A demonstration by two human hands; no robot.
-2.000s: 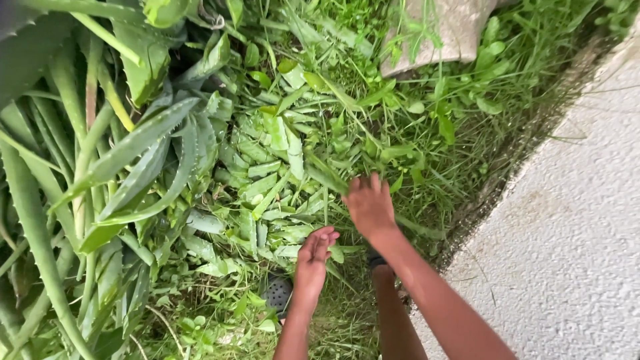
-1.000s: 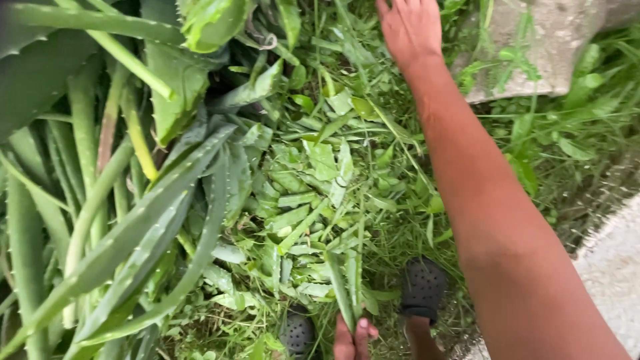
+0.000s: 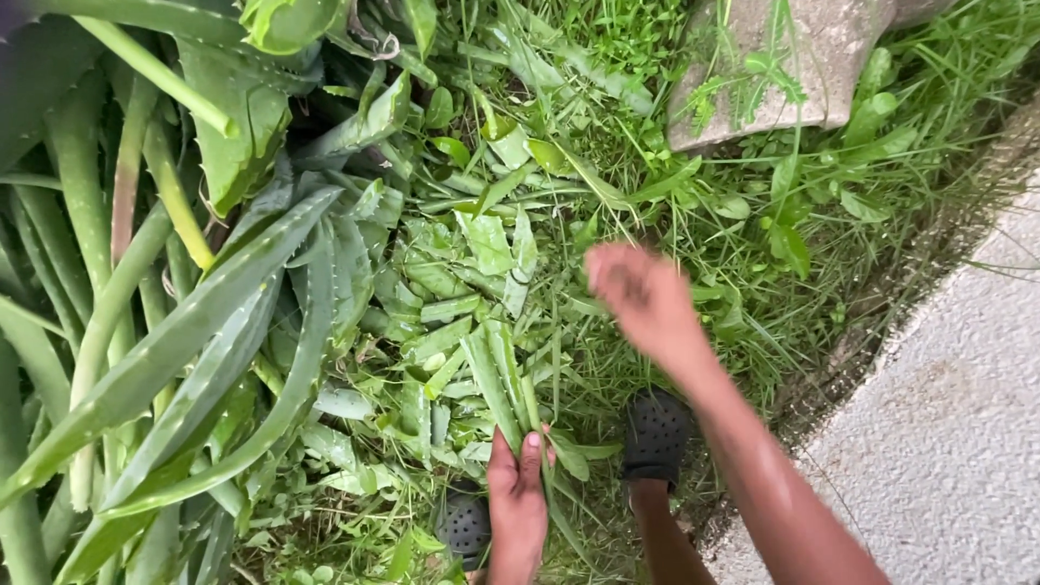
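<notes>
Green plant pieces, which look like cut aloe leaves with some long weed stems, are gripped upright in my left hand at the bottom centre. My right hand is blurred above the grass, right of the leaf litter; its fingers are curled, and whether it holds anything is unclear. Many cut aloe leaf pieces lie spread on the ground left of my hands.
A large aloe plant with toothed leaves fills the left side. A stone or concrete block lies at the upper right. Rough pale concrete borders the grass on the right. Two dark perforated clogs are on my feet.
My right hand has come back from the top edge near the block to the middle. My left hand, empty-looking two seconds ago, now holds leaf pieces and stands further into view.
</notes>
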